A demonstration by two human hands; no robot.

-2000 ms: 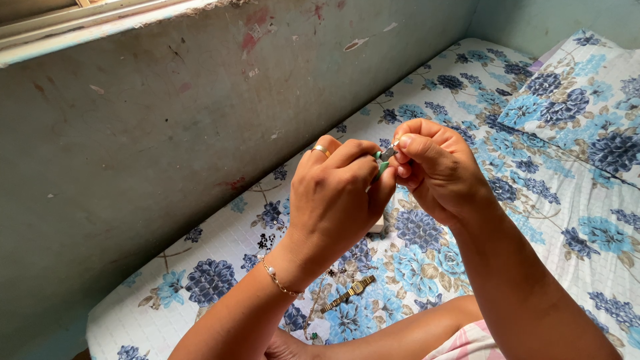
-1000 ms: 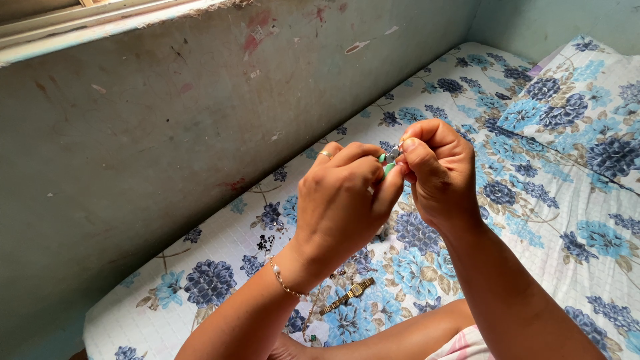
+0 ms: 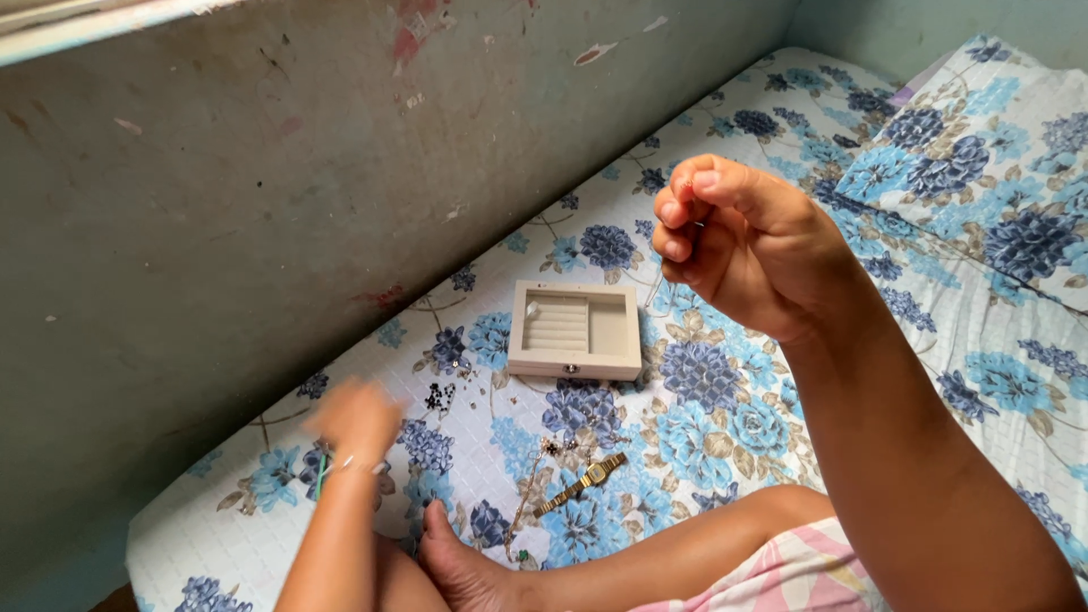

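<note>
My right hand (image 3: 735,242) is raised at the right, thumb and index finger pinched on a tiny reddish bead-like piece (image 3: 687,184); a thin clear strand (image 3: 654,285) hangs below its fingers. My left hand (image 3: 355,415) is low at the left, blurred, near a green-handled tool (image 3: 321,476) partly hidden by the wrist; its grip cannot be made out. Between the hands sits a closed cream jewelry box with a clear lid (image 3: 575,365). Nearer me are black beads (image 3: 439,397), a gold-tone wristwatch (image 3: 595,473) and a thin chain (image 3: 529,493).
A floral sheet (image 3: 697,374) covers the bed. The stained wall (image 3: 280,187) runs along its left side. My foot (image 3: 467,561) and bent leg lie close to the watch and chain. Folded floral fabric (image 3: 977,170) is at the back right.
My hands were together at the green-handled tool; now they are apart. The left has moved down and left, and the right keeps its fingers pinched. The jewelry box, mostly hidden before, shows fully.
</note>
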